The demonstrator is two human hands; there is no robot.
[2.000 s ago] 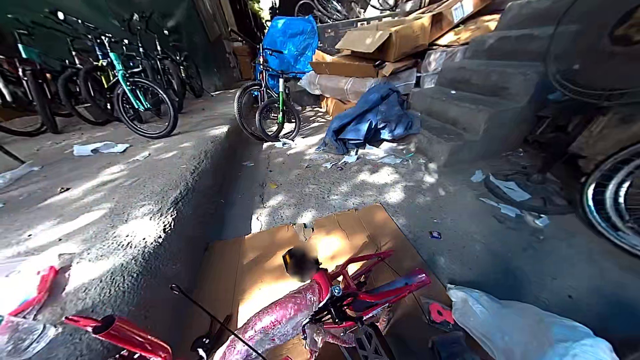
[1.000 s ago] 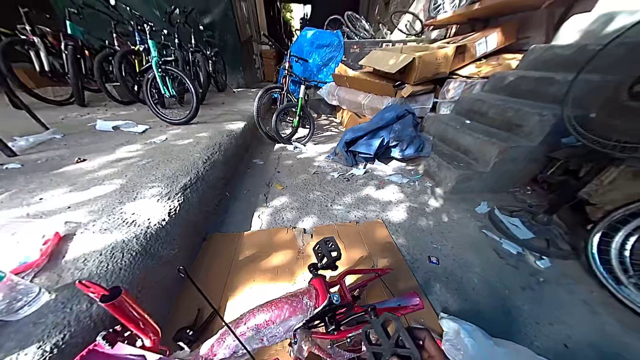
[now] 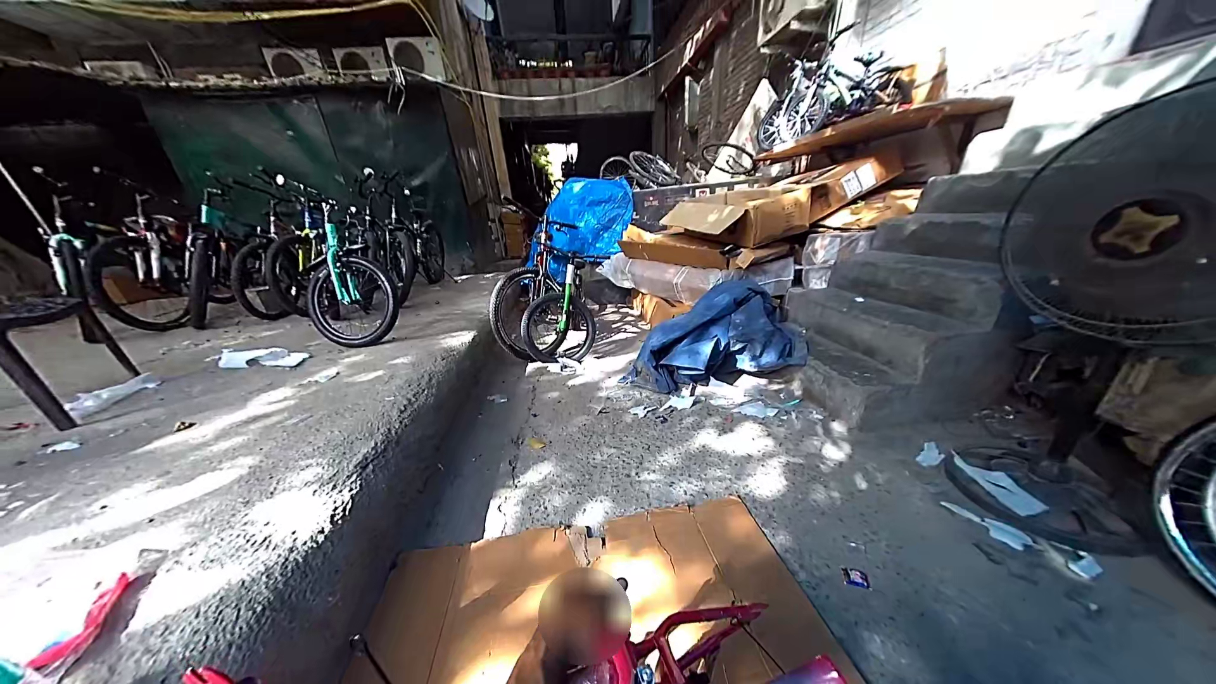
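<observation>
At the bottom edge, the red bicycle frame (image 3: 698, 632) lies on a flattened cardboard sheet (image 3: 503, 579), and only its upper part shows. A round blurred patch covers part of it. Under that patch a brown shape (image 3: 540, 663) may be part of my left hand; what it touches is hidden. My right hand is out of view. A thin black rod (image 3: 369, 657) rises at the bottom, left of the frame. Another red part (image 3: 211, 675) just shows at the lower left edge.
A raised concrete ledge (image 3: 380, 446) runs along the left, with several parked bicycles (image 3: 351, 294) on it. Ahead are a blue cloth (image 3: 717, 332), cardboard boxes (image 3: 760, 218) and concrete steps (image 3: 883, 323). A large fan (image 3: 1121, 218) and a wheel (image 3: 1192, 503) stand at the right.
The view has tilted up, so less of the red frame shows. A hand seen one second ago by the pedal at the lower right is out of view.
</observation>
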